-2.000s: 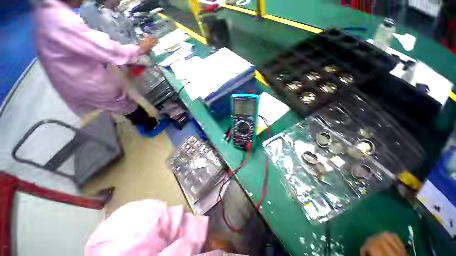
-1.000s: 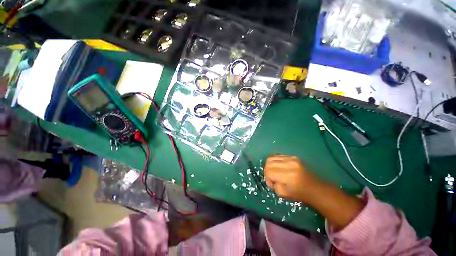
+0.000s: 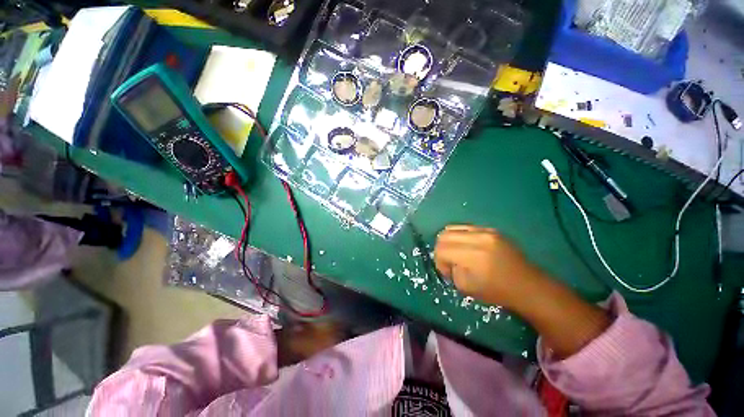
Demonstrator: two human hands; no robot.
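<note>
My right hand (image 3: 477, 262) rests on the green mat with fingers curled, beside many tiny white scraps (image 3: 416, 281). A thin dark tool, perhaps tweezers (image 3: 419, 244), lies against its fingers; whether the hand grips it is unclear. My left hand (image 3: 310, 338) is dark and blurred below the mat's front edge, near my lap; its fingers and anything in them cannot be made out. A clear blister tray (image 3: 351, 194) holds round black-rimmed rings (image 3: 423, 115), discs and small square silver-white pieces (image 3: 381, 223).
A teal multimeter (image 3: 189, 152) with red and black leads lies left. A white cable (image 3: 600, 262) and a dark pen-like tool (image 3: 593, 171) lie right. A blue bin (image 3: 624, 67) stands back right. A clear tray (image 3: 214, 265) is beyond the mat's front edge. Another person's sleeve (image 3: 37, 248) is far left.
The view has swung right and down from the aisle and neighbouring person to the mat. Since the second frame, tray and multimeter sit higher in view; my right hand stays beside the scraps.
</note>
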